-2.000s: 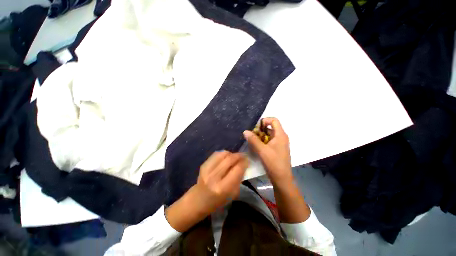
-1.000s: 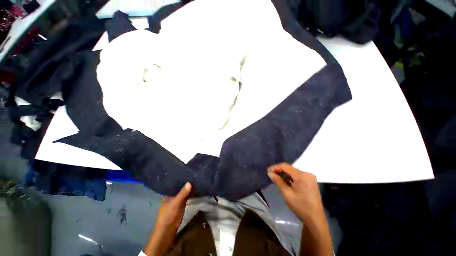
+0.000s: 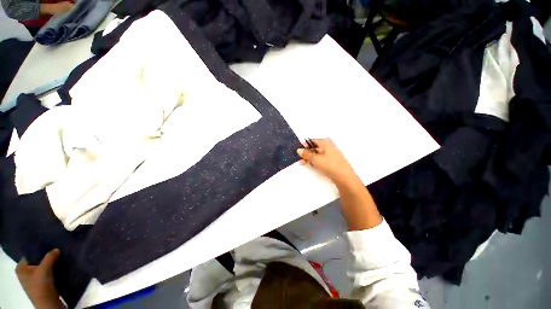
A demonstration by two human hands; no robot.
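Observation:
A dark garment with pale flecks [image 3: 199,193] lies spread on the white table, its white lining [image 3: 151,114] facing up and creased at the left. My right hand [image 3: 323,158] pinches the garment's corner at the end of the dark band. A small dark tool, which looks like thread snips [image 3: 311,145], shows at its fingers, mostly hidden. My left hand [image 3: 41,279] is at the lower left, partly cut off by the frame's edge, with thumb and fingers at the dark cloth's edge; the cloth hides its grip.
The white table's [image 3: 362,121] pointed corner is at right. Dark garments [image 3: 447,181] hang in a heap at right, and more dark cloth [image 3: 260,24] lies at the far edge. Folded denim [image 3: 75,24] and another person's hand [image 3: 55,7] show at upper left.
The garment has shifted left and turned in view. My left hand has moved far left along the dark edge. My right hand has moved up to the band's corner.

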